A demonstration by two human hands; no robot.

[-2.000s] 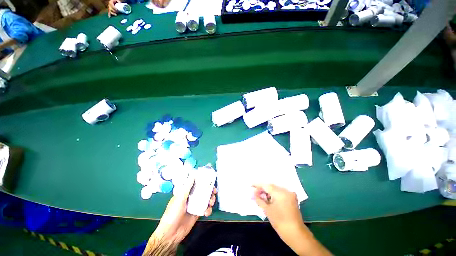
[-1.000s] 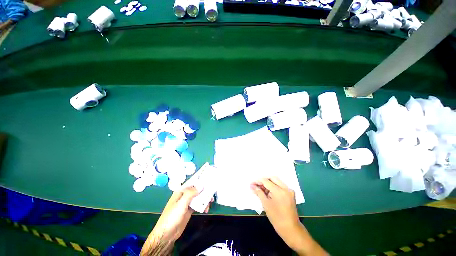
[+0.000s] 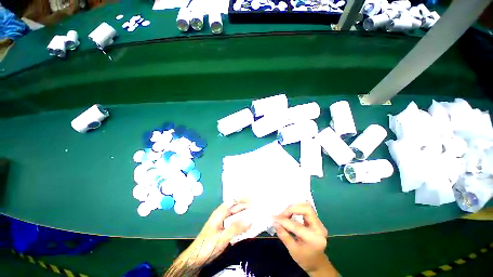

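My left hand is at the front edge of the stack of white sheets, closed around a white cylinder whose outline blends into the sheets. My right hand is just right of it, thumb and fingers bent together near the cylinder's right end. Glare hides whether the fingers pinch the cylinder or a sheet. Left of the sheets lies a heap of white and light blue discs. Behind and right of the sheets several loose white cylinders lie on the green bench.
Wrapped white bundles are piled at the far right. One cylinder lies alone at the left. A grey metal post slants up at the right. Across the green channel are cylinders, discs and a black tray. Blue material is below the bench's left edge.
My left hand has moved right with the white cylinder, from beside the discs onto the sheets' front edge. The hands are now close together. The view has shifted slightly.
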